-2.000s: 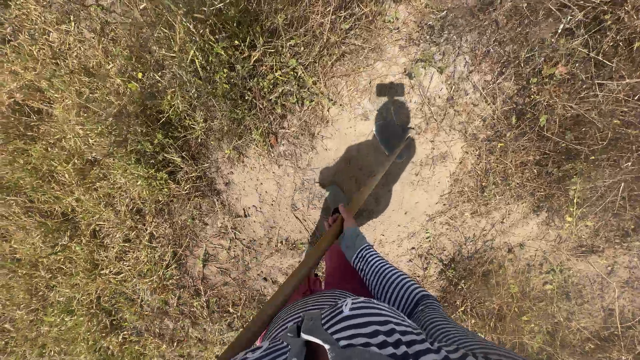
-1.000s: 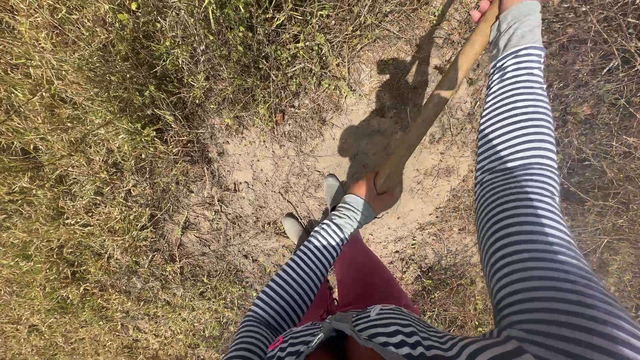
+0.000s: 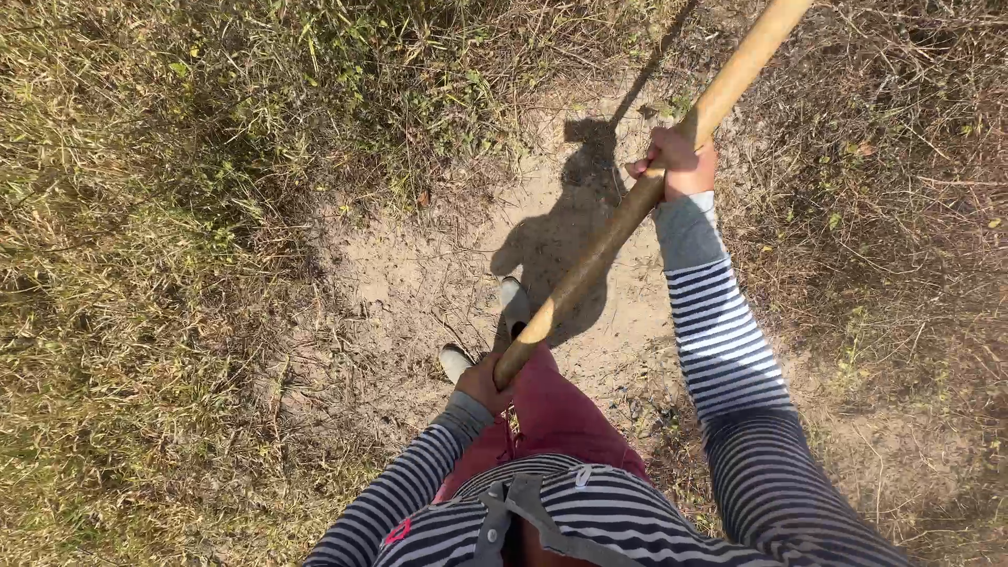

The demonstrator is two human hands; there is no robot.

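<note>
A long wooden handle slants across the view, from low in the middle to beyond the top edge. Around its lower end my left hand is closed, in front of my red trousers. Farther up, my right hand grips the same handle. Whatever is fixed to the handle's far end lies out of view. Both arms are in striped sleeves with grey cuffs.
Bare sandy soil lies under my shoes, with my shadow cast over it. Dry grass covers the left side, and dry brush grows on the right.
Two seconds ago the handle pointed down at the ground in front of me; now it reaches past the top edge. Since one second ago my right hand has come nearer along the view, lower in the picture.
</note>
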